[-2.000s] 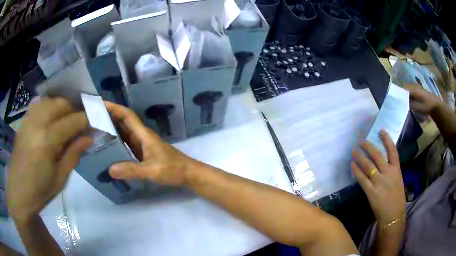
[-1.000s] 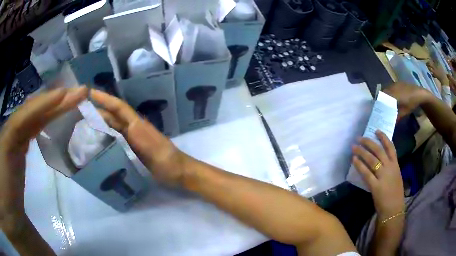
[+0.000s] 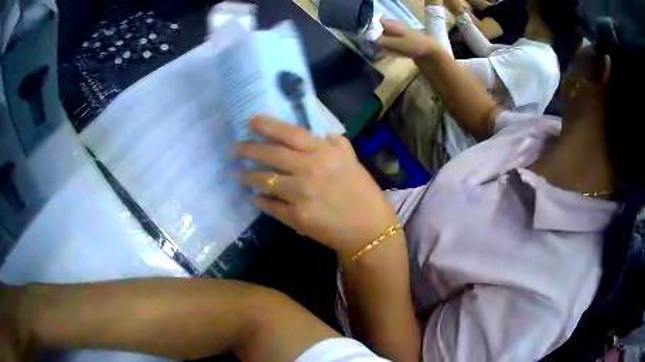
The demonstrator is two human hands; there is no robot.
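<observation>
My right forearm crosses the bottom left. My right hand is mostly cut off by the left edge, dark and blurred, so its grip cannot be told. My left hand is out of the picture. Grey-blue retail boxes with dark product pictures stand at the left edge, cut off and blurred; their tops are out of view. White foam sheeting lies between them and my forearm.
A neighbour's hand with a ring holds a grey-blue box above another foam sheet. The neighbour's other hand reaches toward a dark cylindrical part. Small shiny parts lie on the black surface. Other people sit behind.
The view has swung right. My left hand and the open box between my hands have left the picture. The neighbour's box is now upright, and the neighbour's other hand is away from it.
</observation>
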